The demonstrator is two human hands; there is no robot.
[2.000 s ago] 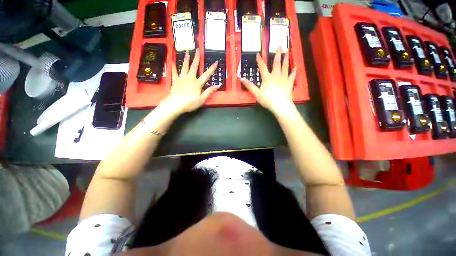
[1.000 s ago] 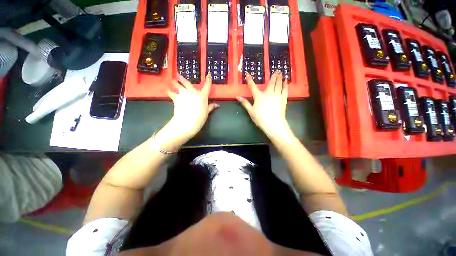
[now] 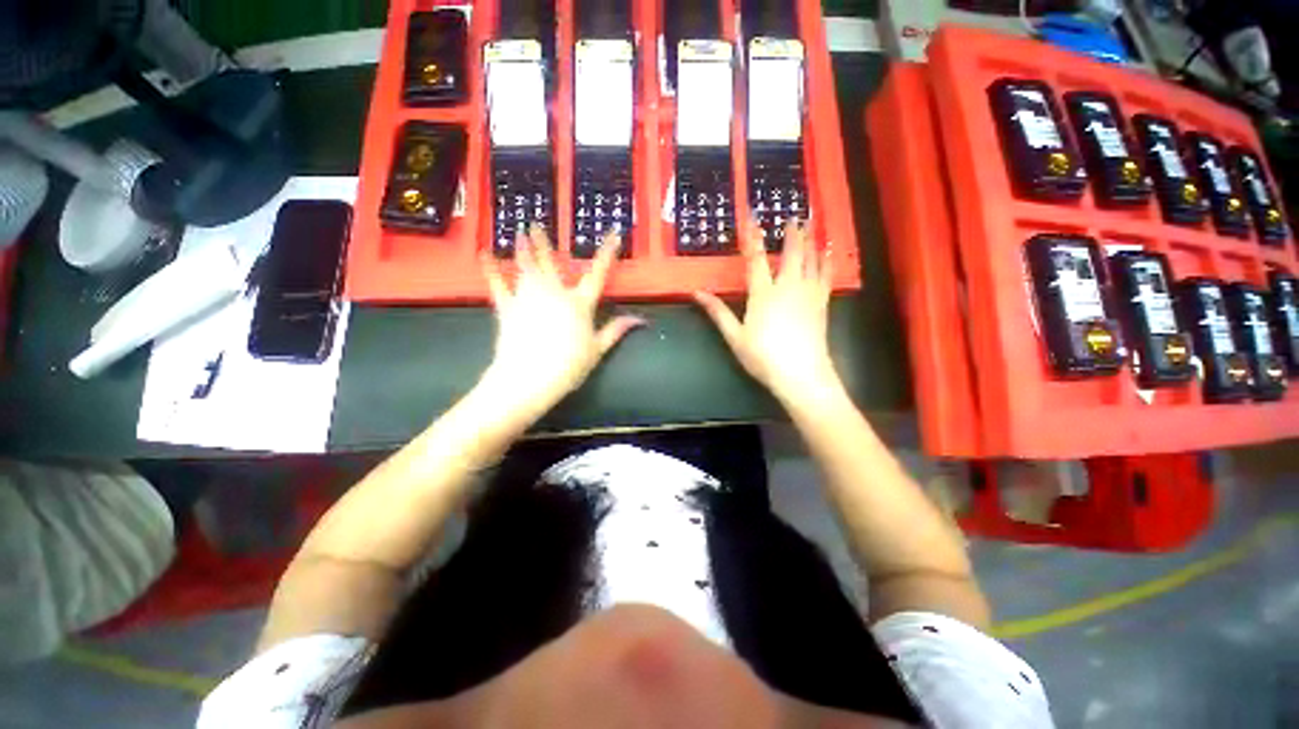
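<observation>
A red tray [image 3: 641, 281] lies in front of me with several open flip phones in its near row, screens lit white and black keypads toward me. The leftmost open phone [image 3: 519, 107] and the rightmost open phone [image 3: 776, 107] frame two others. Two closed black phones with gold emblems, one of them nearest [image 3: 423, 177], sit at the tray's left. My left hand [image 3: 546, 316] has spread fingers, with fingertips at the lower edges of the left two keypads. My right hand [image 3: 781, 316] is also spread, with fingertips at the bottom of the rightmost keypad. Neither hand grasps a phone.
Stacked red trays [image 3: 1026, 413] at the right hold several black phones with white labels. At the left, a black smartphone [image 3: 301, 279] and a long white object [image 3: 157, 311] lie on white paper [image 3: 271, 406]. Fans stand behind. A red stool [image 3: 1125, 499] shows below the right trays.
My hands lay over the keypads two seconds ago, then drew back to their lower edges. All four screens now look white; the leftmost earlier showed dark characters. The view has shifted slightly.
</observation>
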